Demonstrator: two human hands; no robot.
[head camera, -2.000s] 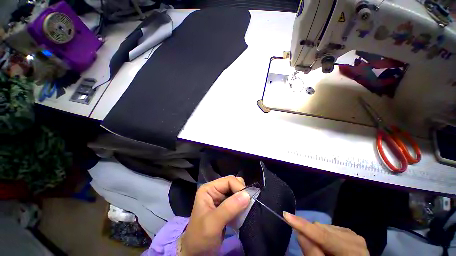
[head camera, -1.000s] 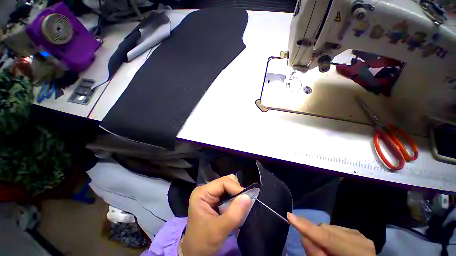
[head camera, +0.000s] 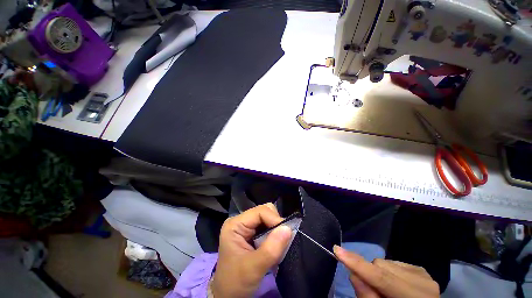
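A black fabric piece with a pale reverse (head camera: 312, 250) lies over the lap in front of the table edge. My left hand (head camera: 248, 247) pinches its upper edge between thumb and forefinger, with a small pale patch showing beside the thumb. My right hand (head camera: 388, 273) holds a thin metal tool, probably an awl (head camera: 317, 242), whose shaft points up and left to the fabric edge at my left thumb. The tool's handle is hidden in my right hand, and its tip is too small to make out.
A black panel (head camera: 204, 87) lies flat on the white table (head camera: 262, 128). The sewing machine (head camera: 443, 41) stands at the right, with orange-handled scissors (head camera: 452, 169) and a dark flat rectangle (head camera: 518, 163) nearby. Grey and black layers (head camera: 157, 218) hang below the edge. A purple machine end (head camera: 73, 43) is upper left.
Since the earliest frame, my left thumb and the held edge have shifted slightly, exposing more of the pale patch. Over the last second, both hands stay nearly still.
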